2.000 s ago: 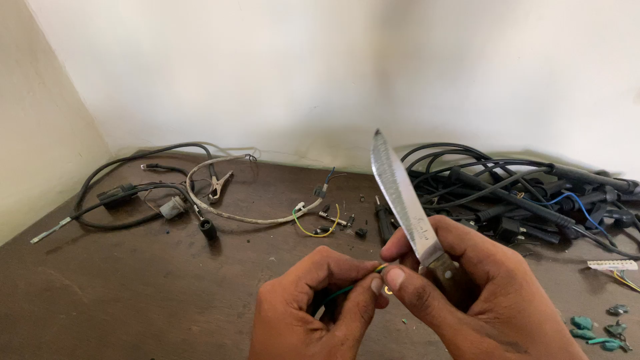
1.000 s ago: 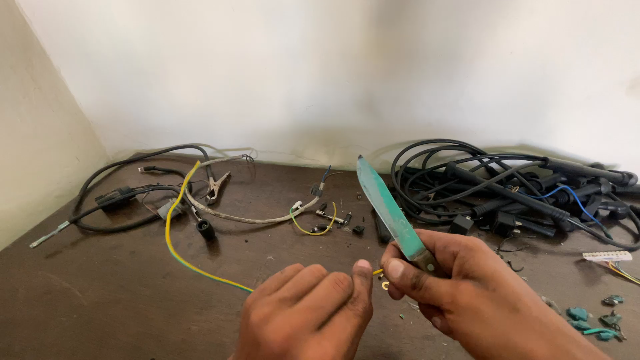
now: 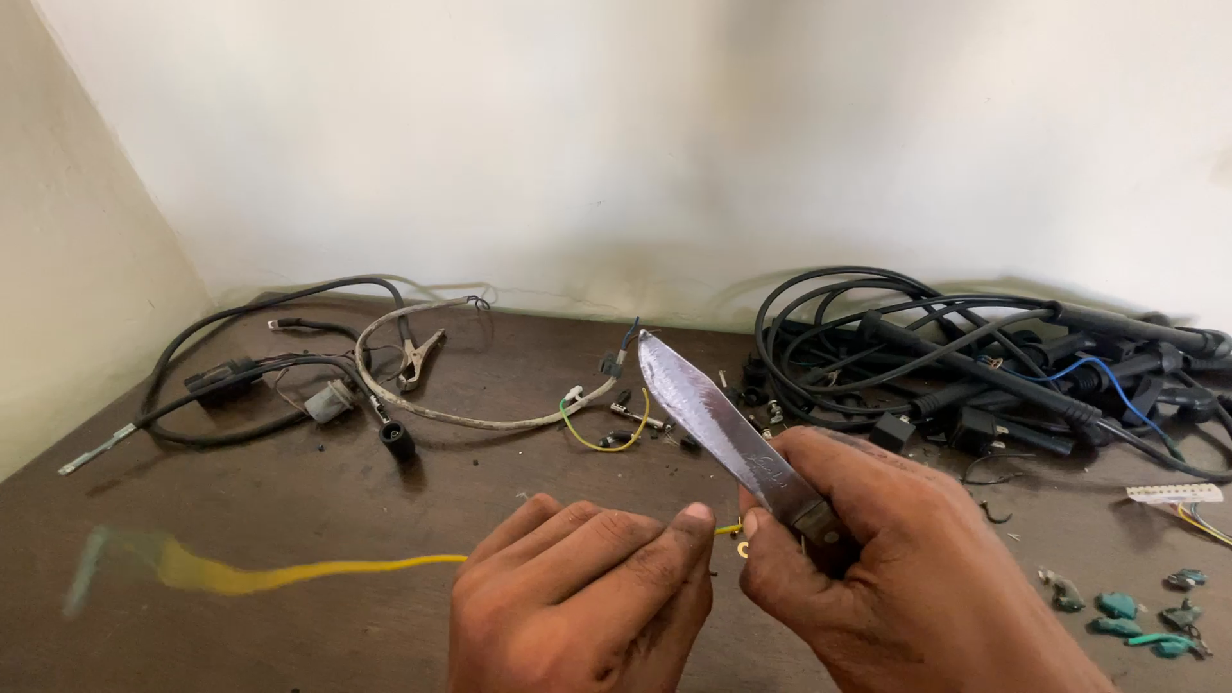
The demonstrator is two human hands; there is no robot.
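Observation:
My right hand (image 3: 866, 558) grips a knife (image 3: 712, 423) by its handle, the blade pointing up and to the left. Its thumb and forefinger also pinch the end of a yellow-green wire (image 3: 404, 561), beside a small ring terminal (image 3: 742, 550). My left hand (image 3: 587, 597) is closed around the same wire, just left of the right fingertips. The wire's free length trails out to the left, blurred at its far end. The fingers hide part of the wire.
Black cables with connectors and a metal clip (image 3: 419, 361) lie at the back left, beside a grey cable (image 3: 481, 422). A tangle of black cables (image 3: 914, 298) fills the back right. Green-coated scraps (image 3: 1118, 605) and a white connector (image 3: 1172, 494) lie at the right of the brown table (image 3: 289, 635).
The wire's free end, raised over the left cables one second ago, now trails low at the left. Two seconds ago my left fingers pinched the wire; now they are folded over it.

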